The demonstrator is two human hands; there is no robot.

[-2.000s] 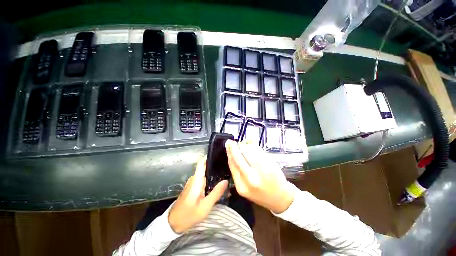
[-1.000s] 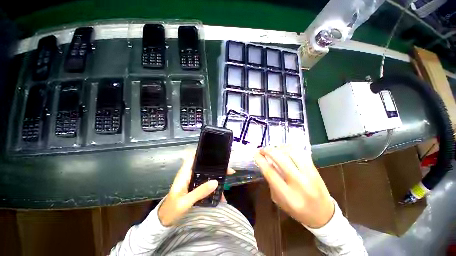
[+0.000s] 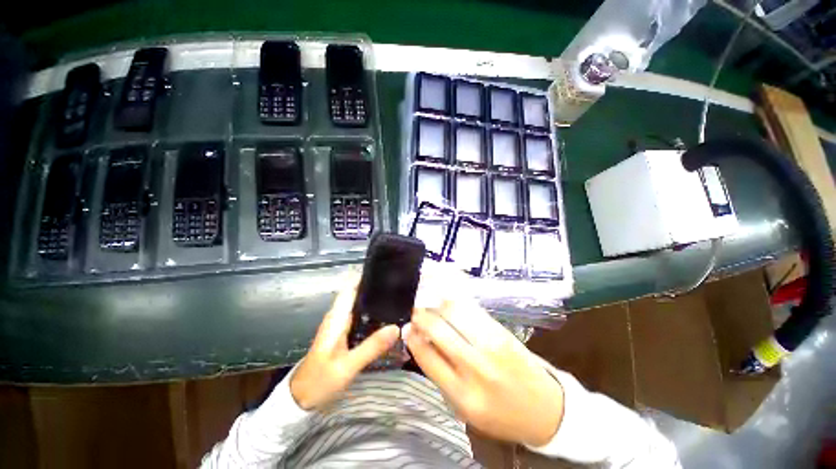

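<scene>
A black keypad phone (image 3: pixel 389 279) is held upright, screen up, in my left hand (image 3: pixel 332 365), thumb across its keypad. My right hand (image 3: pixel 490 376) is at the phone's right side, fingertips together by the keypad's upper right; whether they pinch anything is hidden. The lens tray (image 3: pixel 561 220) lies just beyond, with rows of black frames around pale centres. Two loose frames (image 3: pixel 468 245) lie tilted on its lower left. The clear phone tray (image 3: pixel 240 206) at left holds two rows of phones, with one back-row pocket without a phone.
A white box (image 3: pixel 639 206) stands right of the lens tray. A black ribbed hose (image 3: pixel 808 234) curves down at the far right. A bottle (image 3: pixel 596 70) stands behind, near hanging clear plastic (image 3: pixel 632 27). Brown cardboard (image 3: pixel 110 421) is below the bench edge. A tan piece (image 3: pixel 796 128) lies far right.
My right hand moved from the phone's screen out to the right, then back left to the phone's keypad end. My left hand still holds the phone, which has turned to show its screen.
</scene>
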